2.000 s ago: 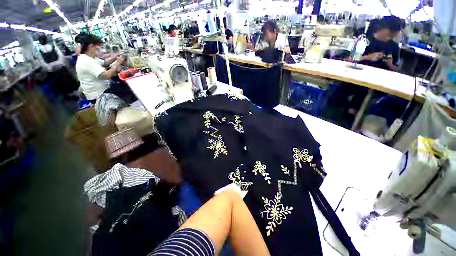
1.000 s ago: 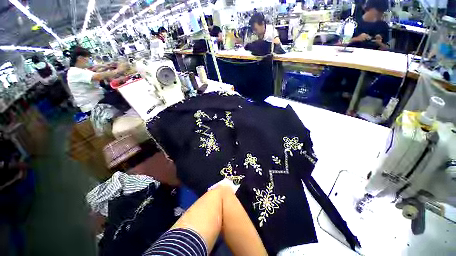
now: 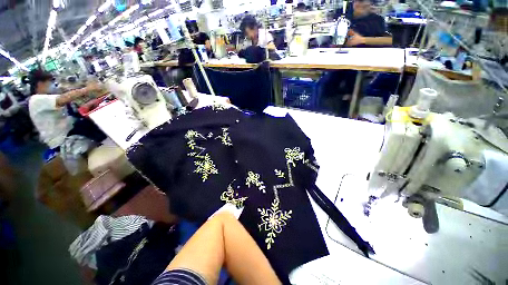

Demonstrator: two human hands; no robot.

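Note:
A black garment panel point(image 3: 217, 161) with pale gold floral embroidery lies spread over the white table and hangs over its front edge. A narrow black strip point(image 3: 340, 218) runs from its right side towards the sewing machine point(image 3: 440, 161), its end lying on the table short of the machine head. A bare bent arm below a striped sleeve crosses the lower middle, elbow over the panel. Its forearm runs out of the bottom edge, so the hand is hidden. My left and right hands are both out of the picture.
Striped and black cloth point(image 3: 111, 239) is piled at lower left. Another sewing machine point(image 3: 142, 97) and thread cones point(image 3: 189, 88) stand behind the panel. A person in white point(image 3: 50, 114) sits at far left; two people sit at the long table point(image 3: 334, 58) behind.
The view has turned to the right, so the panel, arm and people appear further left and more of the sewing machine shows. The panel lies much as before, with the elbow still over it.

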